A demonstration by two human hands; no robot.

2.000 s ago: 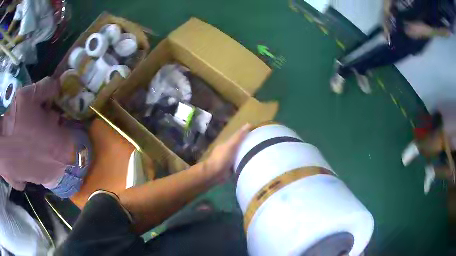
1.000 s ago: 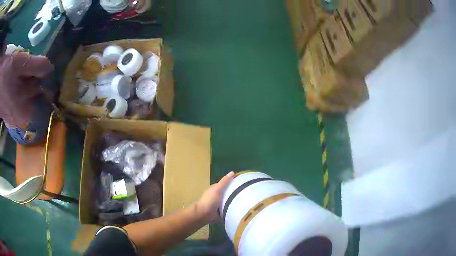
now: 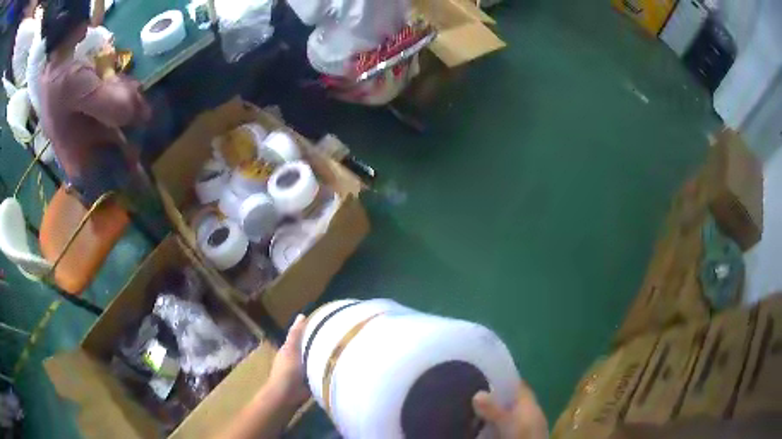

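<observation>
A stack of round white units (image 3: 377, 360) is held between my two hands at the bottom middle. It has a dark line and a brown-gold band near its far end, and a dark disc on the end nearest me. My left hand (image 3: 290, 369) presses on the far end, at the stack's left side. My right hand (image 3: 513, 415) grips the near end, with fingers at the dark disc. The stack lies tilted, almost on its side. The picture's lower edge cuts off part of my right hand.
An open brown box (image 3: 339, 249) with several white units stands ahead left. Another open box (image 3: 244, 399) holds clear plastic. A person in pink (image 3: 81, 107) is by the bench (image 3: 184, 53), near an orange chair (image 3: 81, 236). Brown cartons (image 3: 677, 373) line the right. A white sack (image 3: 360, 47) stands ahead.
The view has swung, so the boxes sit differently and the sack shows. The held stack appears farther left. My right hand has come into view on its near end.
</observation>
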